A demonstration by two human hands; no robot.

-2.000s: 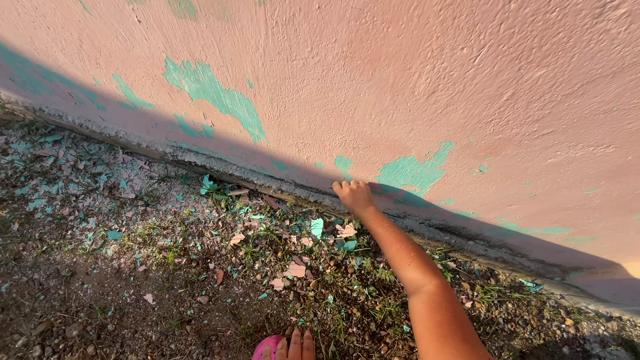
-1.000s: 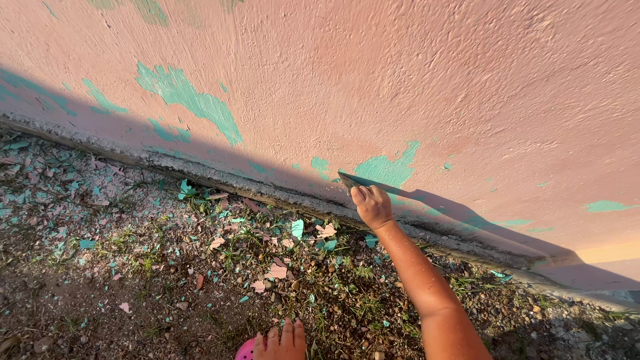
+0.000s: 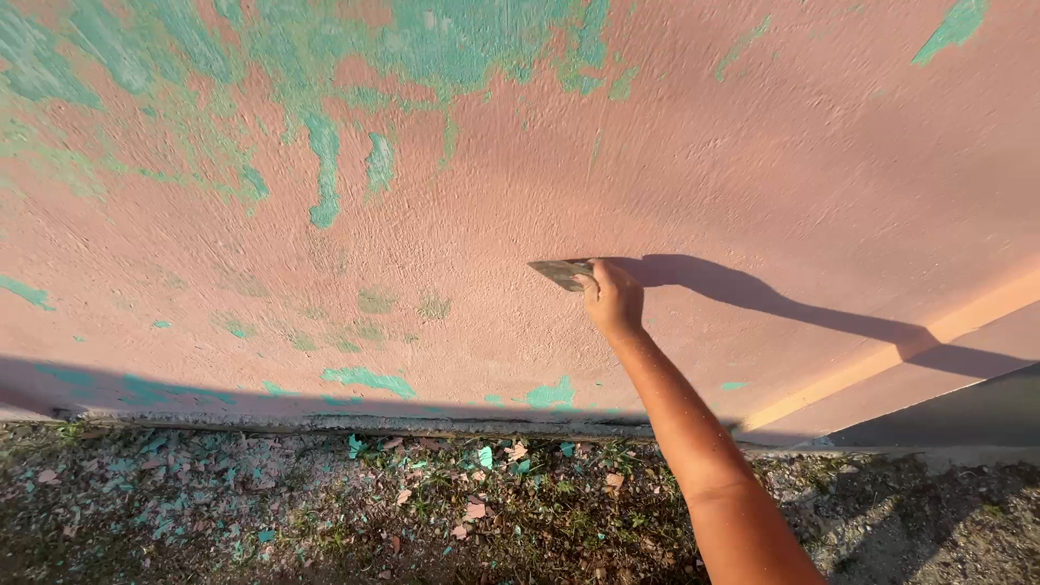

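Observation:
My right hand (image 3: 611, 299) grips a flat metal paint scraper (image 3: 559, 273), its blade lying at or just off the textured pink wall (image 3: 487, 236). The hand hides the scraper's handle. Patches of turquoise paint (image 3: 455, 41) show where the pink coat is gone, with smaller ones low on the wall near the base. My left hand is out of the picture.
Along the foot of the wall runs a rough concrete ledge (image 3: 325, 424). Pink and turquoise paint flakes (image 3: 474, 510) lie on gravelly soil with sparse grass. At the right, a raised band (image 3: 829, 386) slants near the wall's corner.
My right hand has moved up the wall with the scraper, from near its base. My left hand, earlier low in the picture beside something pink, has left view. The view has tilted up.

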